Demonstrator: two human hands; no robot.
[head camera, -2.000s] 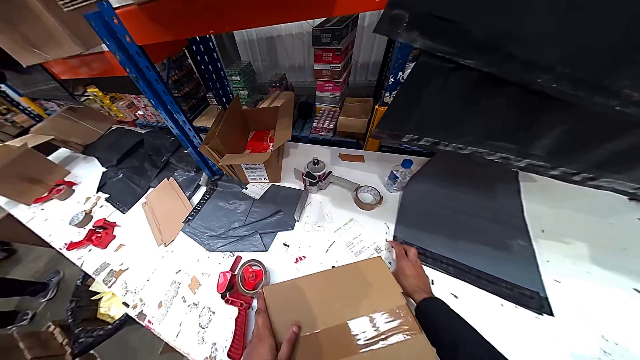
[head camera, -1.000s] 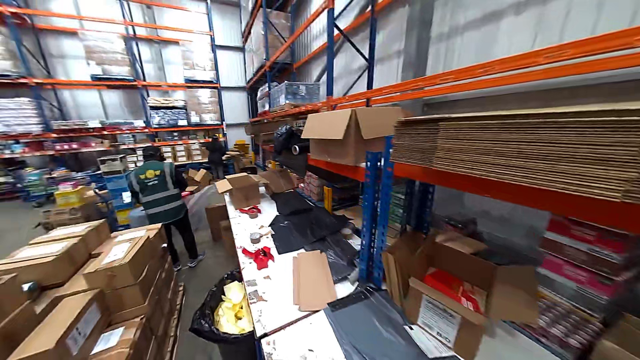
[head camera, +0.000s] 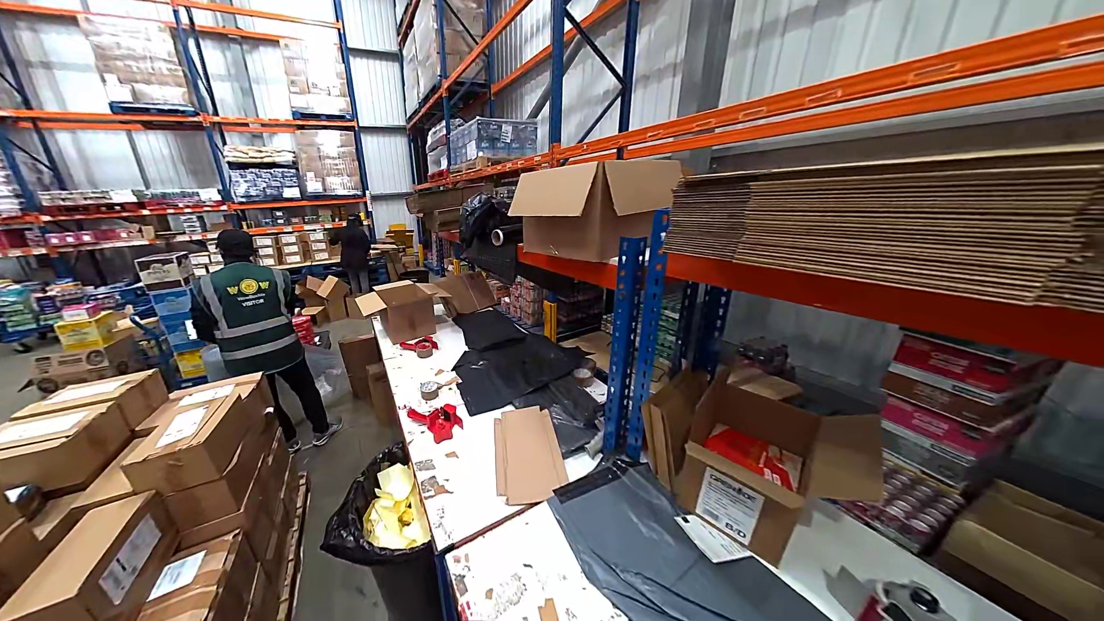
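Neither my left hand nor my right hand shows in the head view, so what they hold cannot be told. Grey plastic mailing bags (head camera: 642, 539) lie on the white bench at the lower middle. Behind them stands an open cardboard box (head camera: 750, 466) with red packets inside and a label on its front. Flat cardboard pieces (head camera: 528, 455) rest on the bench, with black plastic bags (head camera: 517, 371) beyond. Left of these lie a red tape dispenser (head camera: 438, 423) and a roll of tape (head camera: 429, 391). Part of another tape dispenser (head camera: 901, 601) shows at the bottom right.
A bin with a black liner (head camera: 388, 517) holds yellow paper beside the bench. Stacked cartons (head camera: 198, 440) stand on a pallet at left. A person in a green vest (head camera: 250, 310) stands beyond them. Overhead, a rack beam (head camera: 862, 297) carries flattened cardboard (head camera: 880, 224).
The view has swung far up and left since the earliest frame. Both hands and the taped carton between them, seen there, are out of view now.
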